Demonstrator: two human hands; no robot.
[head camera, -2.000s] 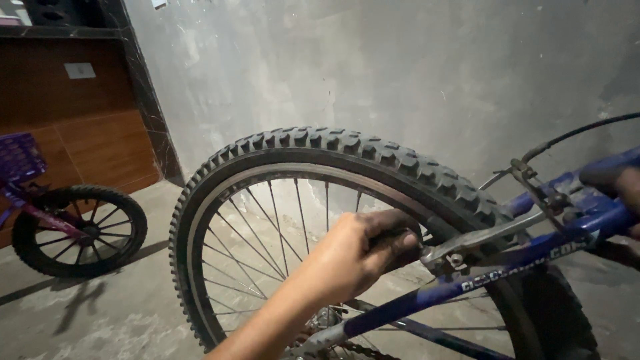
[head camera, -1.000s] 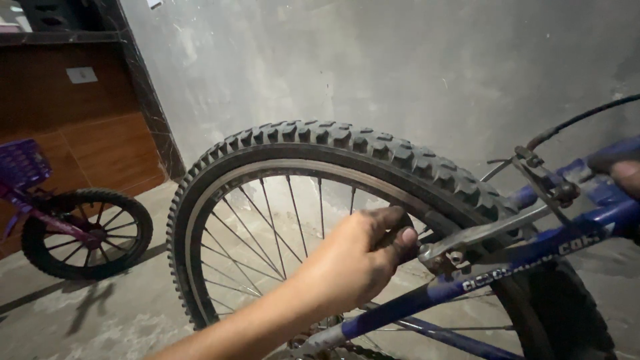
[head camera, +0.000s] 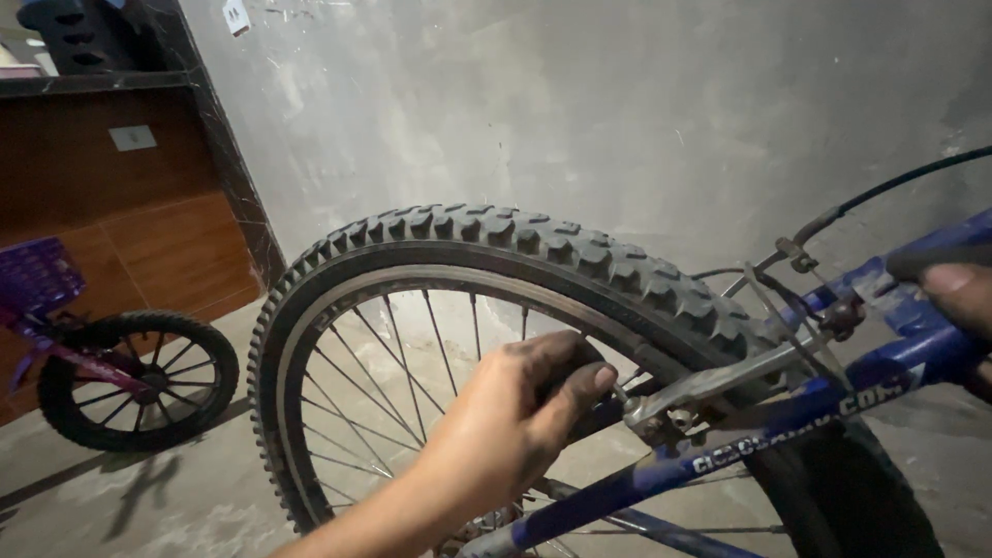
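Observation:
A bicycle wheel with a knobby black tyre stands between the tubes of a blue bicycle frame. Beside the rim, a metal brake arm runs along the frame tube. My left hand, its fingertips blackened, reaches in front of the spokes. Its thumb and fingers pinch a thin metal piece at the lower end of the brake arm, by the bolt; the fingers hide most of it. At the right edge my right hand touches the blue frame, mostly cut off by the picture's border.
A small purple and pink bicycle with a basket stands on the floor at left. Behind the large wheel rises a grey wall. A counter with a dark top is at upper left. A black brake cable curves above the frame.
My left hand stays at the lower end of the brake arm, its fingers slightly shifted. My right hand remains by the frame at the right edge.

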